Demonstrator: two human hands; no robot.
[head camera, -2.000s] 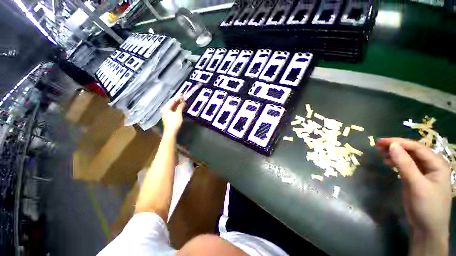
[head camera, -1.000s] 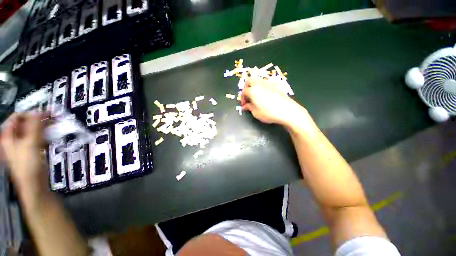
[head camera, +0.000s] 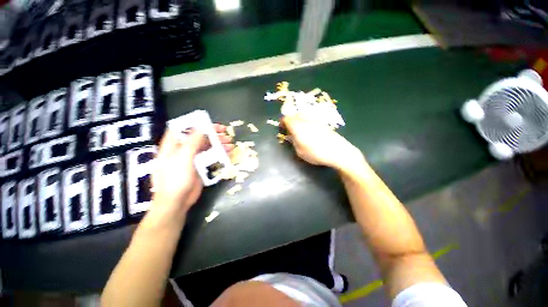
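My left hand (head camera: 180, 159) holds a white plastic housing (head camera: 201, 129) tilted, with dark cut-outs, over the pile of small pale pieces (head camera: 245, 160); the housing and hand hide part of that pile. My right hand (head camera: 306, 139) is at the lower left edge of the pile of white strips with yellow-orange ends (head camera: 315, 107). Its fingertips are closed together near an orange-yellow bit; I cannot tell if they grip it. The black tray (head camera: 157, 111) at left holds white housings in upright rows with a sideways row between.
Stacked black trays (head camera: 180, 45) with housings stand behind the working tray. A pale rail (head camera: 240, 73) and post (head camera: 313, 30) run behind the bench, with the green belt beyond. A white round fan (head camera: 511, 117) is at the right bench edge. A dark object (head camera: 474, 24) lies at the back right.
My left hand has moved right from over the tray, bringing the housing over the bench. My right hand has moved from beside the fingertip-sized loose pieces to the strip pile and stays there.
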